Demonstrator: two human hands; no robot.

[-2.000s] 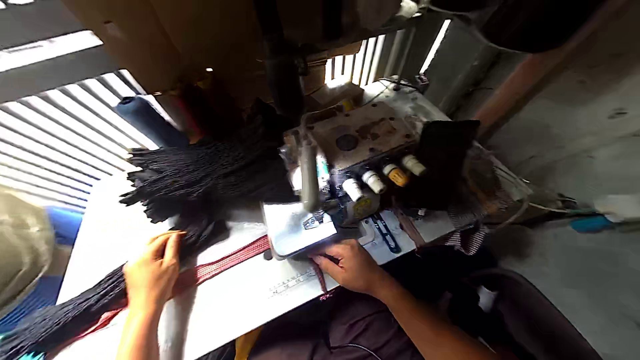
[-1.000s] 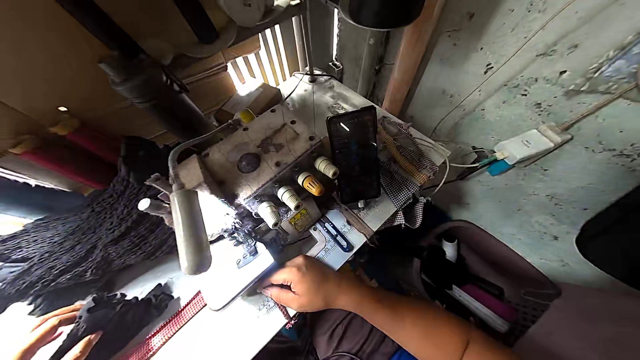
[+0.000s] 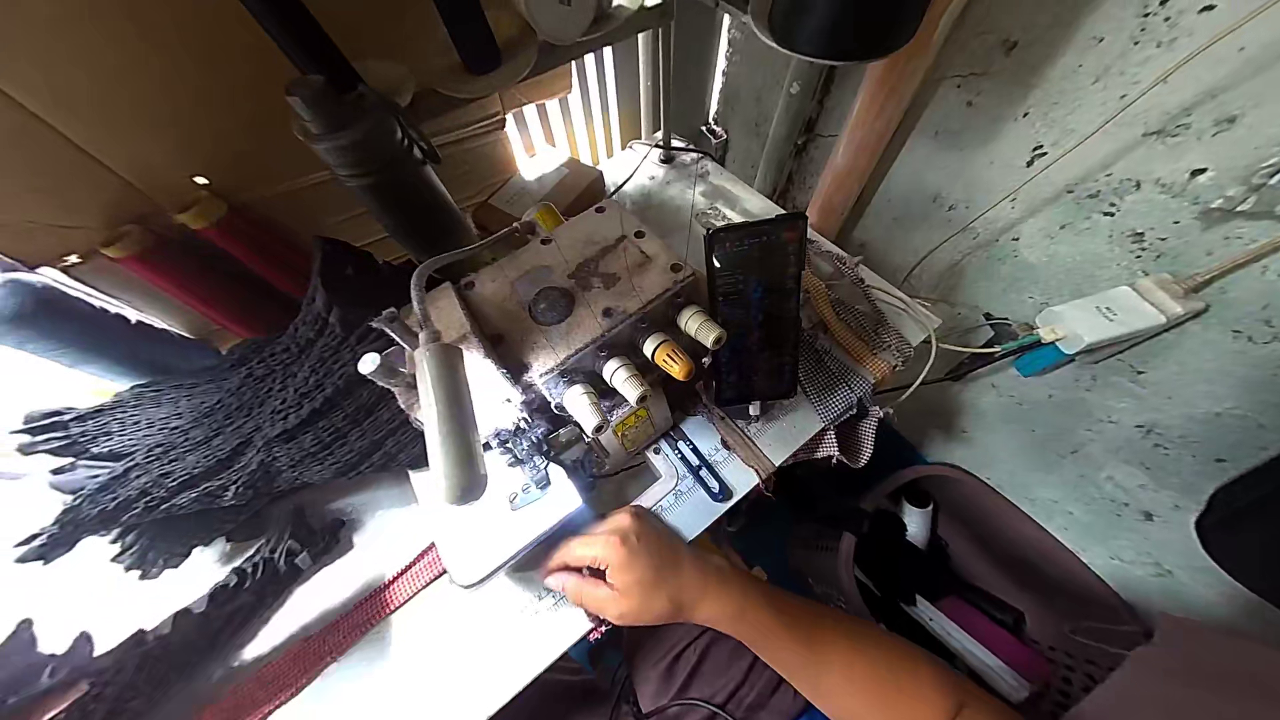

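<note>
My right hand (image 3: 635,570), fingers curled, is at the front edge of the white table, beside the plate of an overlock sewing machine (image 3: 570,290); whether it holds anything is hidden. A little of my left hand (image 3: 55,703) shows at the lower left corner, mostly covered by dark fabric (image 3: 170,640). A red checked fabric strip (image 3: 340,635) runs from the lower left to the machine's plate. Dark blue thread snips (image 3: 700,466) lie on the table right of the plate. A pile of black ribbed fabric (image 3: 260,410) lies left of the machine. A lamp (image 3: 450,425) hangs over the plate.
A phone (image 3: 757,310) stands upright at the machine's right, beside checked fabric scraps (image 3: 840,385). A basket (image 3: 1010,530) with assorted items is below the table on the right. A white adapter with cables (image 3: 1110,315) is by the wall. Red thread cones (image 3: 190,280) stand back left.
The view has swung right. My left hand, on black fabric one second ago, is now almost out of frame. My right hand stays near the plate's front edge.
</note>
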